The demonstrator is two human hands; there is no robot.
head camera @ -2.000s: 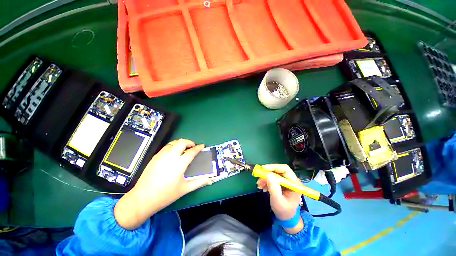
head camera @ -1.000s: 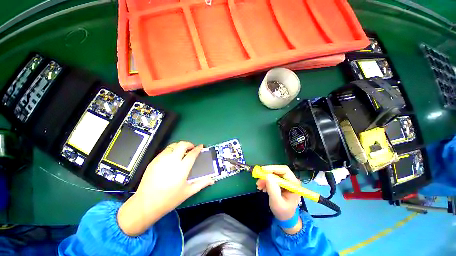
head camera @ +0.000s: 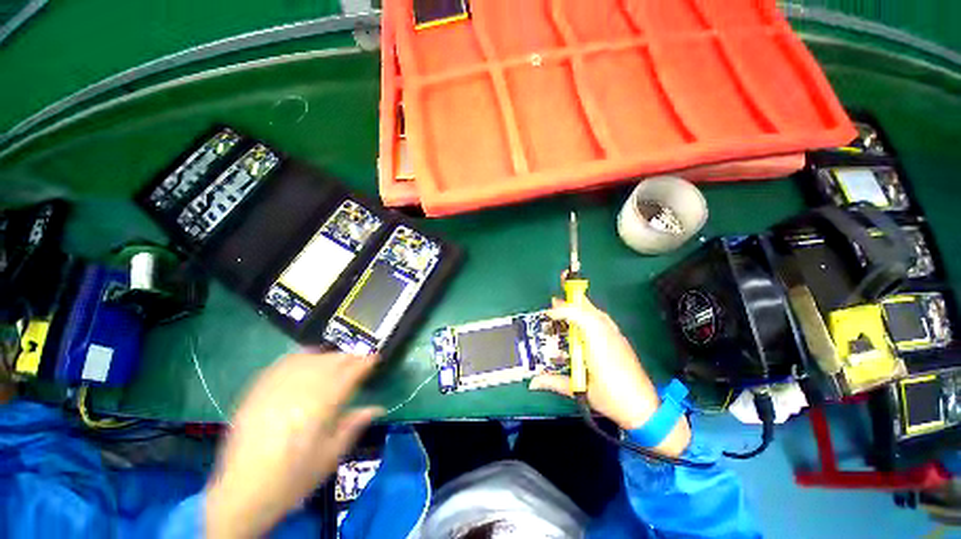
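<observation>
The phone board assembly (head camera: 491,351) lies flat on the green mat, with a dark grey panel over its middle. My right hand (head camera: 603,363) holds the yellow soldering iron (head camera: 576,335), its tip pointing away from me and off the board. The fingers of that hand also touch the board's right end. My left hand (head camera: 293,426) is blurred, left of the board near the black tray's lower edge. Thin solder wire (head camera: 202,371) shows on both sides of my left hand; whether the fingers grip it is hidden.
A black carrier tray (head camera: 263,226) with boards stands left. Stacked orange-red trays (head camera: 622,100) lie at the back, a whitish cleaner cup (head camera: 662,216) below them. A black fan unit (head camera: 738,311), a yellow block (head camera: 866,353) and more boards stand right. A blue box (head camera: 100,326) and wire spool (head camera: 142,271) stand far left.
My left hand has left the board and moved left. The iron has lifted off the board and swung upright in my right hand, which now touches the board. The view has shifted left.
</observation>
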